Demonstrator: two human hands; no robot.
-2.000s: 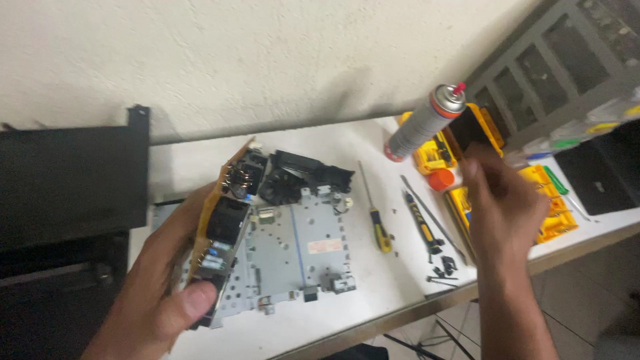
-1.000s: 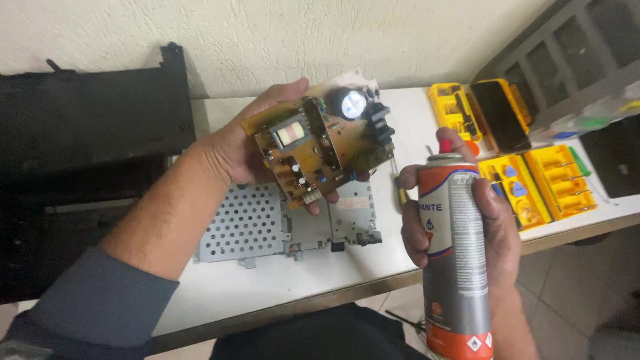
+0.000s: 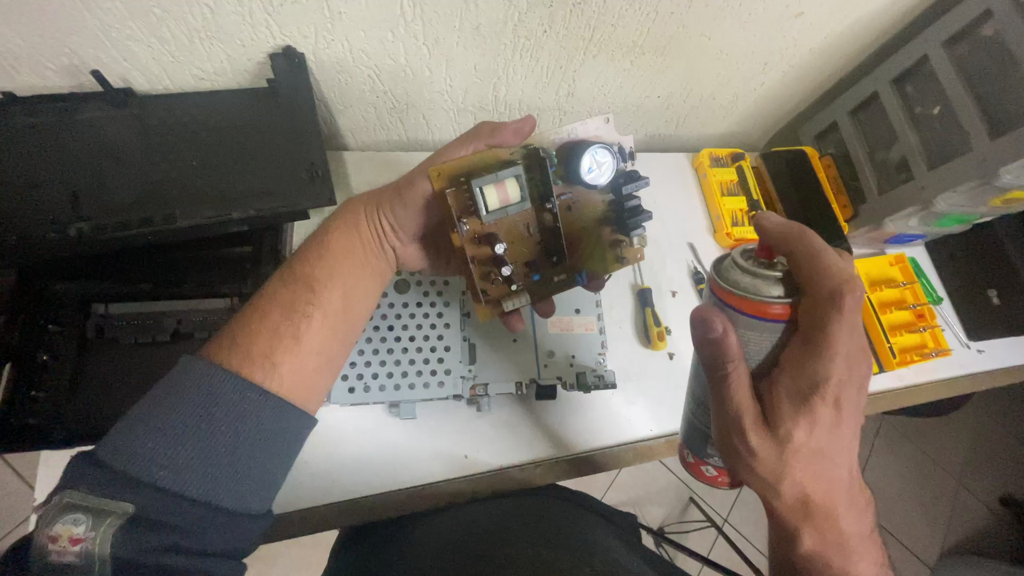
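Observation:
My left hand grips a brown circuit board from behind, its component side with a transformer and a large capacitor facing me. The board is held above a perforated grey metal chassis that lies on the white table. In my right hand is an aerosol can, upright and slightly tilted, to the right of the board. The index finger rests at the can's red nozzle. Whether the nozzle is pressed, I cannot tell. A yellow-handled screwdriver lies between the board and the can.
Black plastic housings stand at the left. An open yellow bit case and a yellow tray of bits lie at the right, beside a green-handled tool. A grey drawer cabinet stands behind them. A textured wall borders the table.
Two seconds ago the can stood on the table; my right hand took hold of it. Its index finger has since come onto the nozzle. My left hand has turned the board from edge-on to face me.

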